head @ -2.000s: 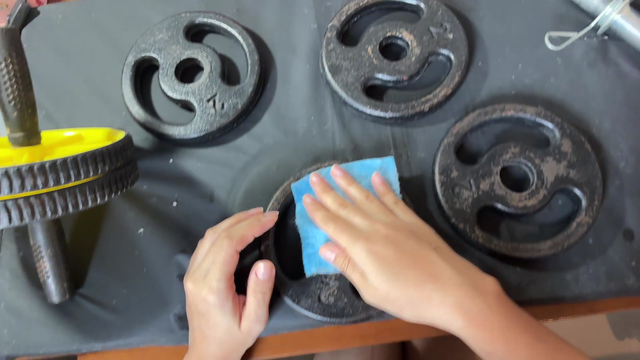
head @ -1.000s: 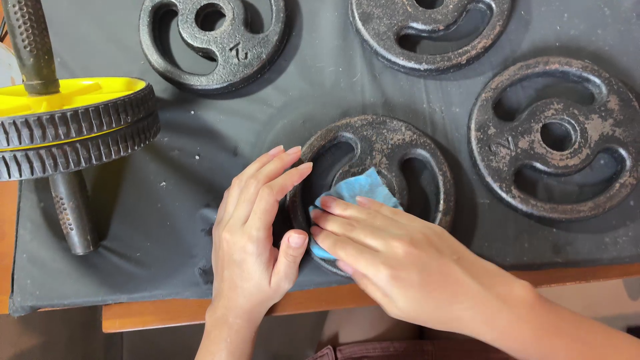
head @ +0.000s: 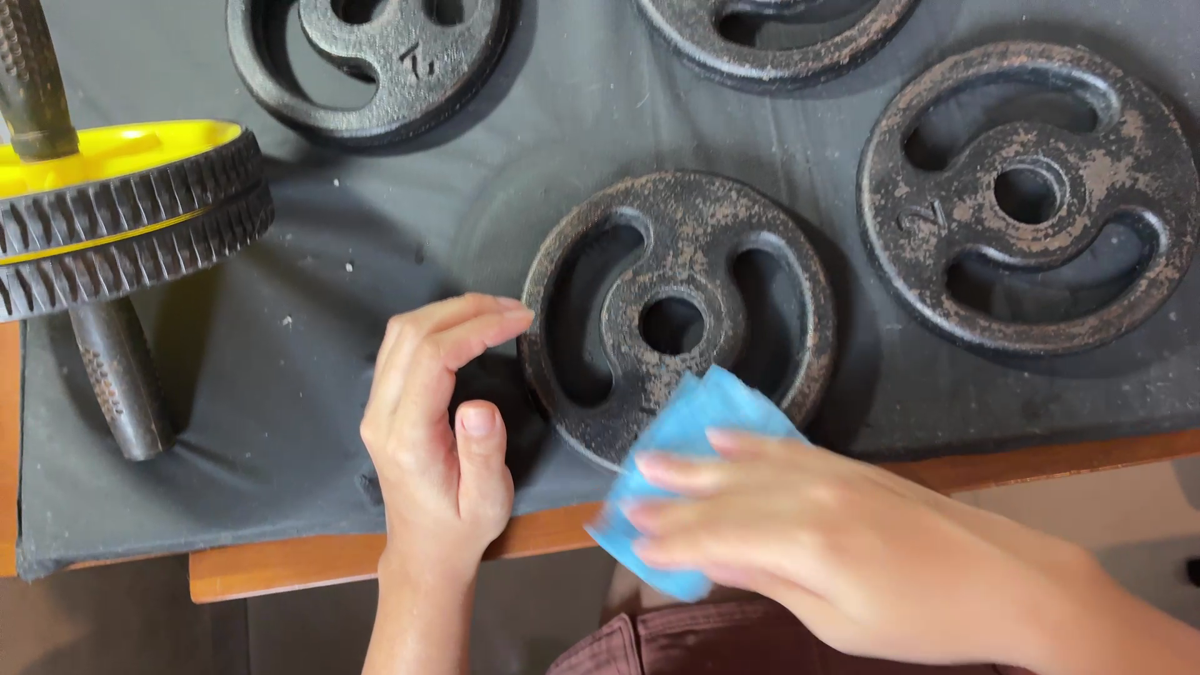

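A worn black cast-iron weight plate (head: 694, 225) lies flat near the table's front edge, its finish patchy with brown. My right hand (head: 778, 525) is on a blue cloth (head: 694, 469), which covers the plate's lower rim and hangs past it toward me; the hand is slightly blurred. At the plate's left side, my left hand (head: 441, 422) is curved, its fingertips at the rim and its thumb apart. How firmly those fingertips touch cannot be told.
More weight plates lie around: a worn one (head: 1106, 178) at right, a darker one (head: 441, 66) at upper left, another (head: 797, 66) at the top edge. A yellow and black ab wheel (head: 131, 216) stands at left. Black fabric (head: 234, 487) covers the wooden table (head: 300, 567).
My right hand has moved the blue cloth from the plate's middle down over its lower rim, uncovering the hub. My left hand stays at the plate's left side. The view has shifted.
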